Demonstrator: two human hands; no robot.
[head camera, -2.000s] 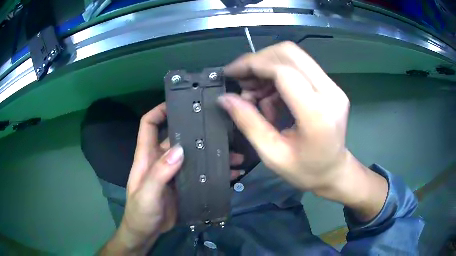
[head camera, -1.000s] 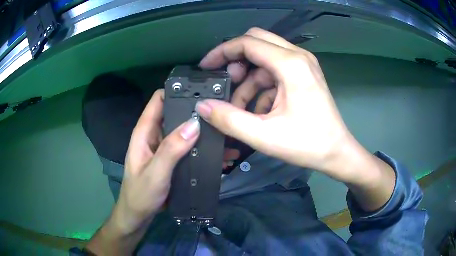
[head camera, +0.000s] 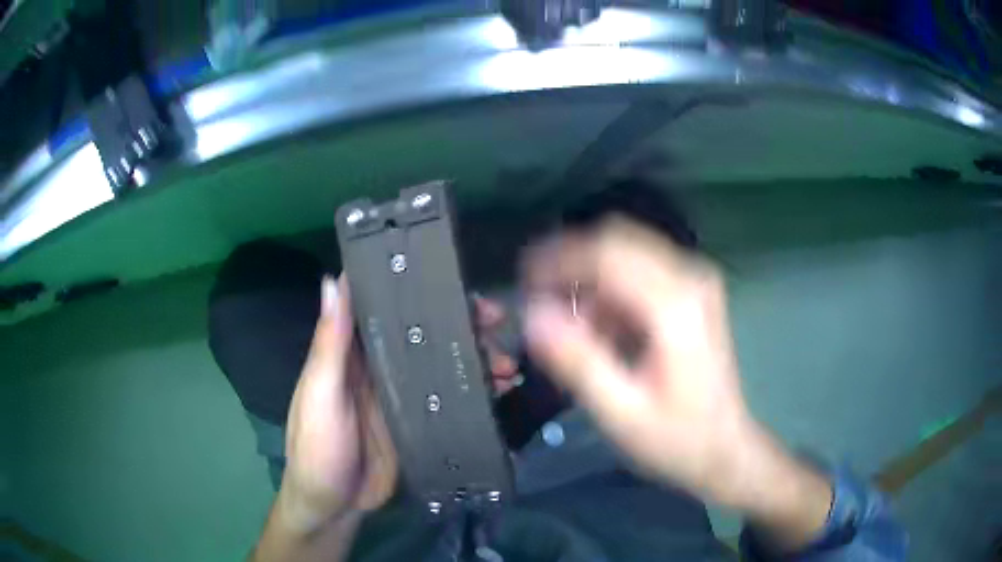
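A dark grey bar-shaped fixture plate (head camera: 423, 362) stands upright in the view over my lap, tilted a little, its top leaning left. Small bright screws run down its middle, with pairs at both ends. My left hand (head camera: 335, 412) holds it from behind by its long edges, fingertips showing at the right edge. My right hand (head camera: 632, 340) is off the plate, to its right, and strongly blurred. Its thumb and fingers are close together; whether something thin is between them cannot be told.
The machine's silver front edge (head camera: 407, 77) curves across the top, above a green panel (head camera: 275, 165). A black bracket (head camera: 126, 132) sits on it at the left, another black block (head camera: 546, 20) at top middle. Green-grey floor (head camera: 846, 329) shows a yellow-brown line at right.
My right hand has left the plate's top and moved right and down. The plate now leans left, and my left thumb has moved from its face to its left edge.
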